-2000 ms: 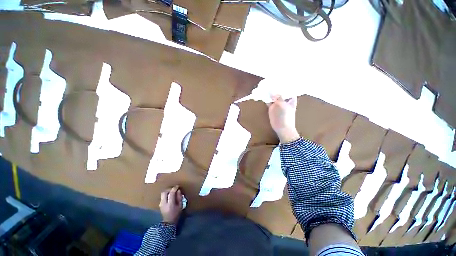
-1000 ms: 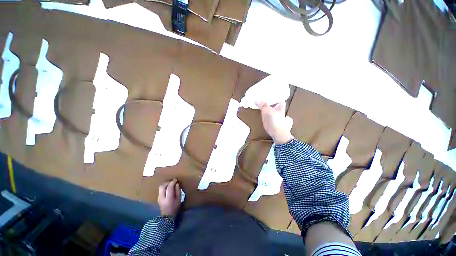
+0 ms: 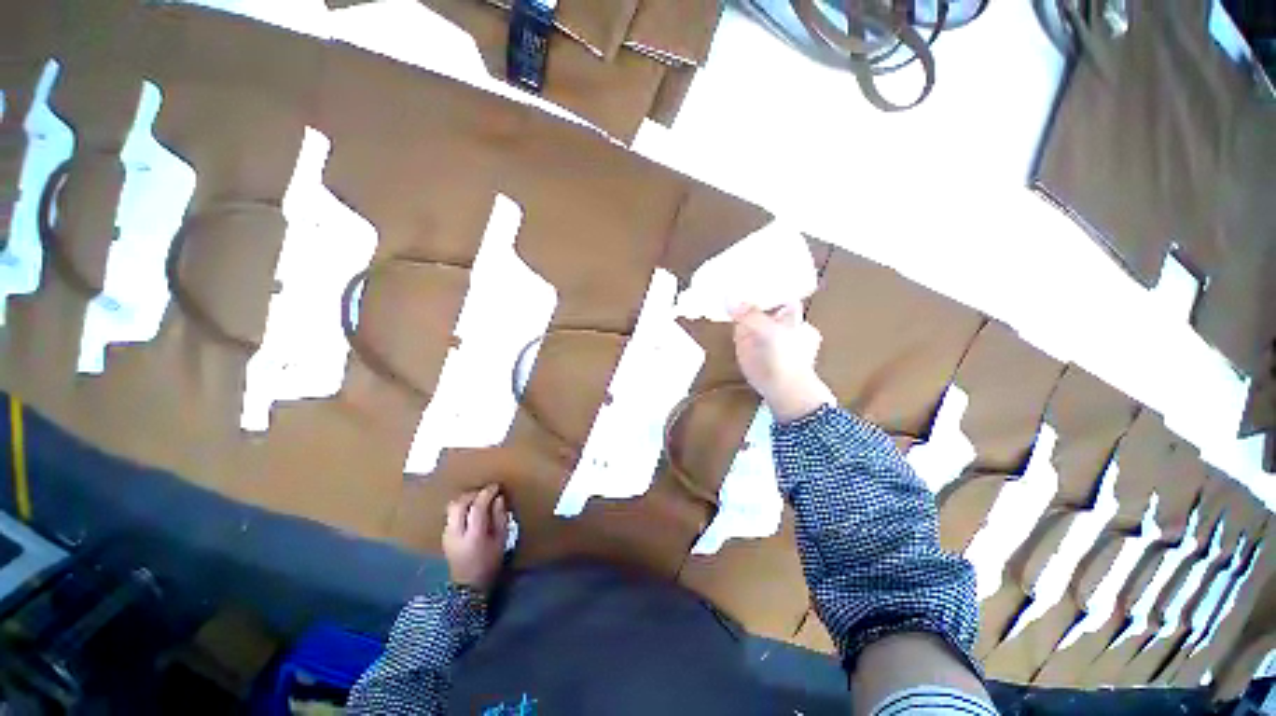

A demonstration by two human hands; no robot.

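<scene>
My right hand [image 3: 773, 357] holds a translucent white glue bottle [image 3: 756, 274]; its thin nozzle points left, at the top end of a white template [image 3: 637, 399]. My left hand [image 3: 476, 534] rests at the near edge of the bag panels with fingers curled; a small white wad [image 3: 511, 533] shows beside its fingers, partly hidden. The brown bag panels [image 3: 420, 210] overlap in a long row. White templates with stepped outlines lie on them, with thin brown curved handles [image 3: 539, 399] beside them. My right sleeve covers part of one template.
Brown pieces with a dark label band [image 3: 528, 42] lie at the far side. Loose handle straps [image 3: 896, 70] lie on the white table top [image 3: 840, 147]. Large brown cut panels [image 3: 1147, 154] lie at far right. A blue container [image 3: 319, 660] stands below at the lower left.
Since two seconds ago, my right hand and the bottle have moved slightly left and nearer to me, with the nozzle lower. My left hand has stayed at the near edge.
</scene>
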